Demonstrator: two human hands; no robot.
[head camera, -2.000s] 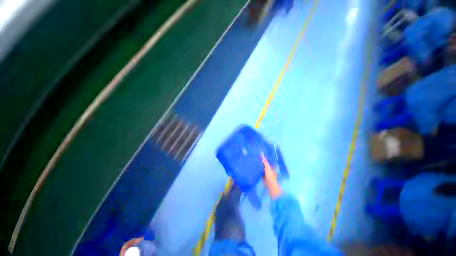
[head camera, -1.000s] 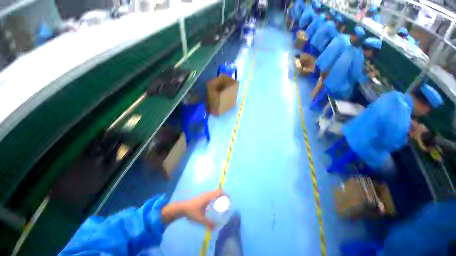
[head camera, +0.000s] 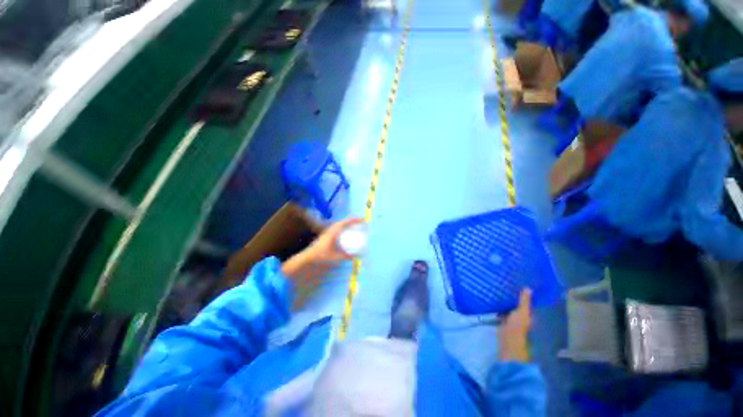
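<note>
My left hand (head camera: 316, 259) is in the lower left middle, its fingers around a small whitish round roll or container (head camera: 352, 239). My right hand (head camera: 515, 327) is at the lower right and holds the near edge of a bright blue plastic stool (head camera: 491, 259). The stool's square seat with its patterned surface faces me; its legs are mostly hidden. Both sleeves are light blue.
A green-topped bench (head camera: 181, 191) with black trays (head camera: 232, 91) runs along the left. A blue stool (head camera: 314, 175) and a cardboard box (head camera: 269, 244) stand beside it. On the right are seated people in blue (head camera: 652, 167) and open cartons (head camera: 534, 75). Yellow-black tape (head camera: 383, 134) marks the aisle.
My right hand and the blue stool, out of view a second ago, are back in view at the lower right. My left hand with the whitish thing has moved up in the picture.
</note>
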